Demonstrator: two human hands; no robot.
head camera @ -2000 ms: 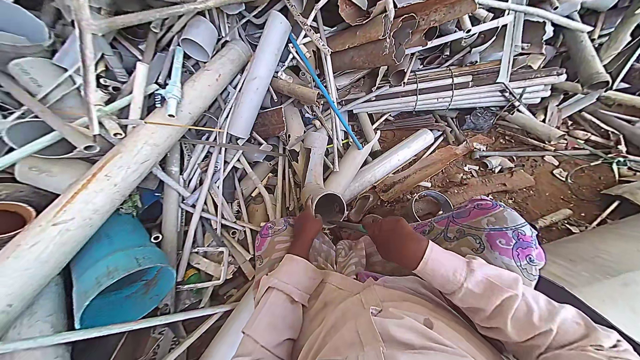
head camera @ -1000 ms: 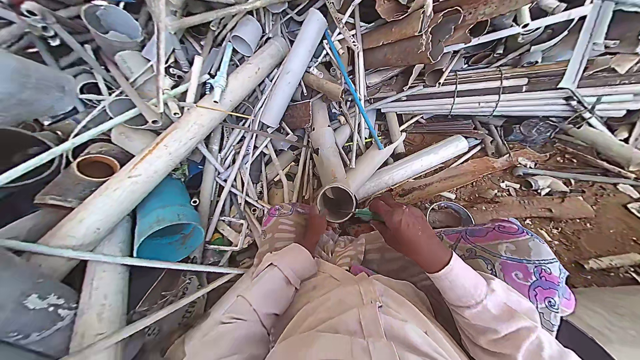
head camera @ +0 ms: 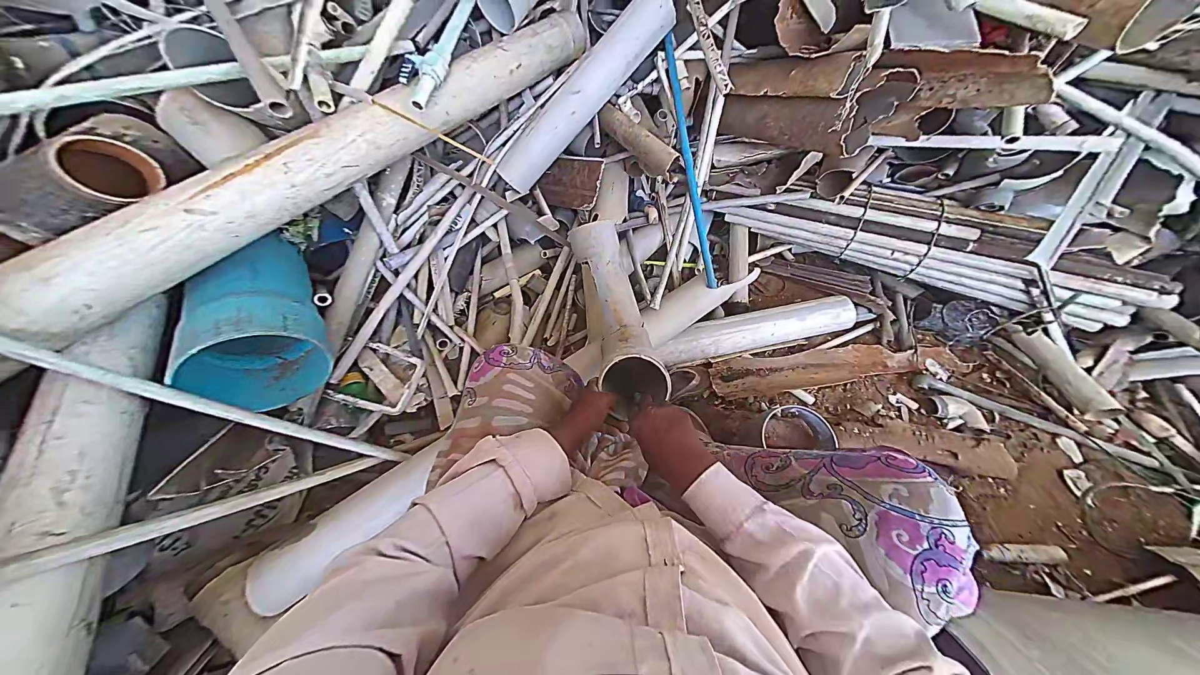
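Observation:
A greyish plastic pipe (head camera: pixel 614 291) with a wider round mouth points toward me, its open end between my knees. My left hand (head camera: pixel 583 419) is at the lower left of that mouth, fingers bent and partly hidden. At its lower right, my right hand (head camera: pixel 667 433) has curled fingers close to the rim; whether it holds something is hidden. Patterned cloth (head camera: pixel 525 375) covers my knees on both sides of the hands. Just right of the pipe lies a whitish pipe (head camera: pixel 764 330), and a grey ring (head camera: pixel 799 428) rests on the soil beyond my right hand.
Scrap pipes lie all around. A long thick pipe (head camera: pixel 281 183) crosses the left side above a blue pipe socket (head camera: pixel 248 328). A thin blue rod (head camera: pixel 689 169) leans ahead. Tied thin pipes (head camera: pixel 937 258) and broken brown pipes (head camera: pixel 891 89) lie to the right.
My right hand has moved in against the pipe mouth; one second ago it was farther right with a green-handled object, which is not visible now. My left hand stays beside the pipe.

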